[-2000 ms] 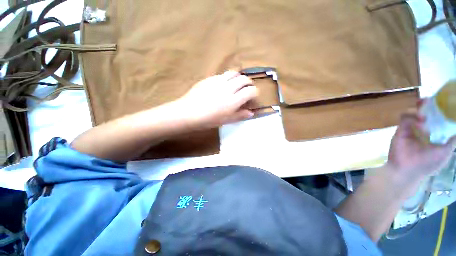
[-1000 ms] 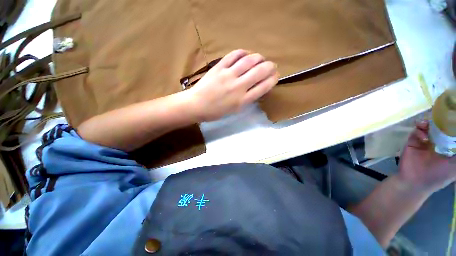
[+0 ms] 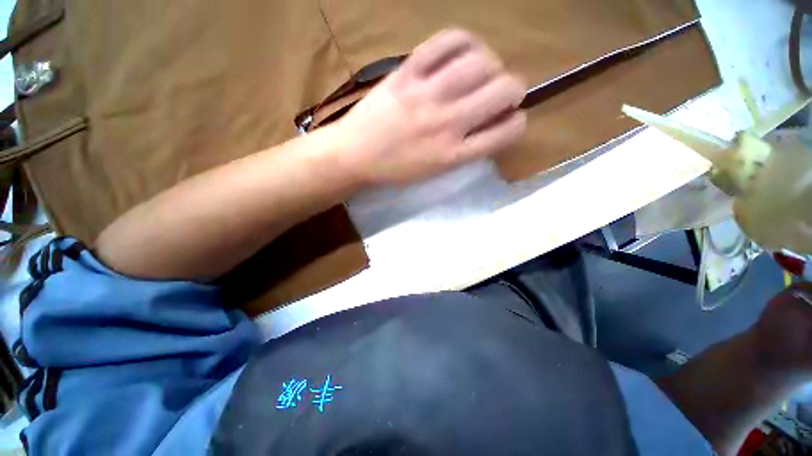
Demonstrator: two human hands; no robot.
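The brown bag body panel (image 3: pixel 205 98) lies flat across the table, with a square notch at its near edge. My left hand (image 3: pixel 436 111) lies over the notch's right corner, its curled fingers gripping the panel edge; the fingertips are hidden. A dark gap shows at the notch's upper edge. A lower brown flap (image 3: pixel 605 125) lies under the panel to the right. My right hand (image 3: pixel 788 334), blurred and cut off by the right edge, holds the glue bottle (image 3: pixel 783 200). Its pale nozzle points left over the table edge; the bottle is also cut off.
Brown straps (image 3: pixel 40 142) lie at the far left beside a shiny wrapped bit (image 3: pixel 34 78). The white table's front edge (image 3: pixel 534 240) runs diagonally up to the right. My dark apron (image 3: pixel 418 374) is below it. A clear looped item (image 3: pixel 726 267) shows at the lower right.
The panel has shifted left and up in view. My left hand has moved from the notch's left side to its right corner. The bottle has tipped, and its nozzle now points left towards the panel.
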